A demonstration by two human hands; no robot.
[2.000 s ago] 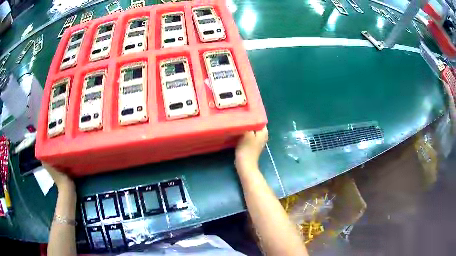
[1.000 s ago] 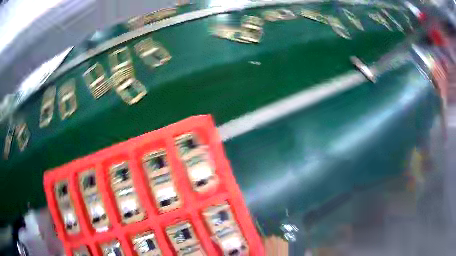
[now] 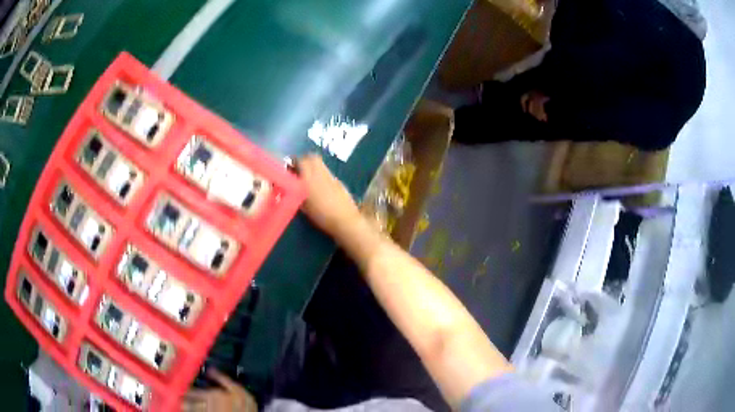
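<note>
A red foam tray [image 3: 165, 173] lies tilted across the left of the head view, its two rows of pockets holding gold-rimmed phone housings [image 3: 193, 233] with boards. My right hand [image 3: 320, 193] grips the tray's near right corner. My left hand [image 3: 223, 396] is small and partly cut off at the bottom edge, at the tray's near lower corner; its fingers look bent against the tray. Dark screen lenses show dimly between the tray and the bench edge.
More gold housings [image 3: 58, 78] lie on the green bench [image 3: 242, 76] at top left. A shiny clear piece [image 3: 338, 137] lies near the bench edge. An open carton [image 3: 427, 161] with yellow scraps stands below it. A person in dark clothes [image 3: 612, 72] is bent over at top right, beside white racks [image 3: 576, 265].
The view has turned to the right, bringing the floor, the person and the racks into sight. The red tray now appears rotated and further left. Both hands show again after the blurred frame.
</note>
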